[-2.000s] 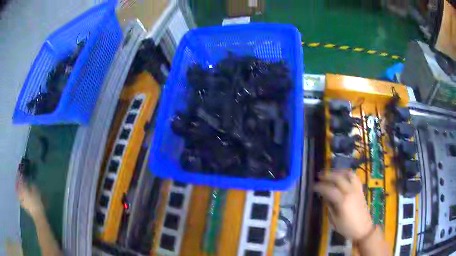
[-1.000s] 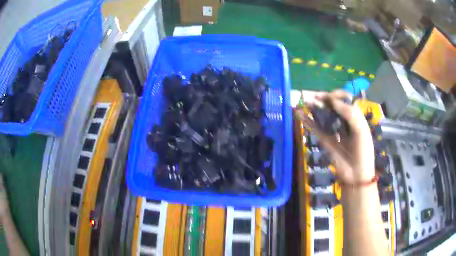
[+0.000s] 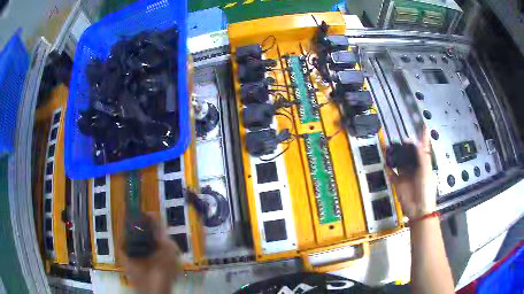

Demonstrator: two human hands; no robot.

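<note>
My right hand point(image 3: 418, 181) holds a black power adapter point(image 3: 404, 157) at the right edge of the orange test tray point(image 3: 336, 247). My left hand point(image 3: 152, 258), blurred, holds another black adapter point(image 3: 141, 240) over the lower end of the left tray. Black adapters sit in both socket rows at the tray's far half, their thin leads reaching toward the green connection board point(image 3: 325, 184). Black sockets point(image 3: 272, 201) show uncovered in the near half. The blue basket point(image 3: 127, 163), heaped with adapters, rests across the left tray.
A silver plate with round holes point(image 3: 442, 120) lies right of the tray. Round dark units point(image 3: 214, 205) sit on a silver base between the trays. An orange handle point(image 3: 336, 256) is at the tray's near end. Another blue basket point(image 3: 10, 86) is cut off at left.
The view has shifted right and down. My right hand has moved from the tray's far end to its right edge. My left hand has come over the left tray with an adapter.
</note>
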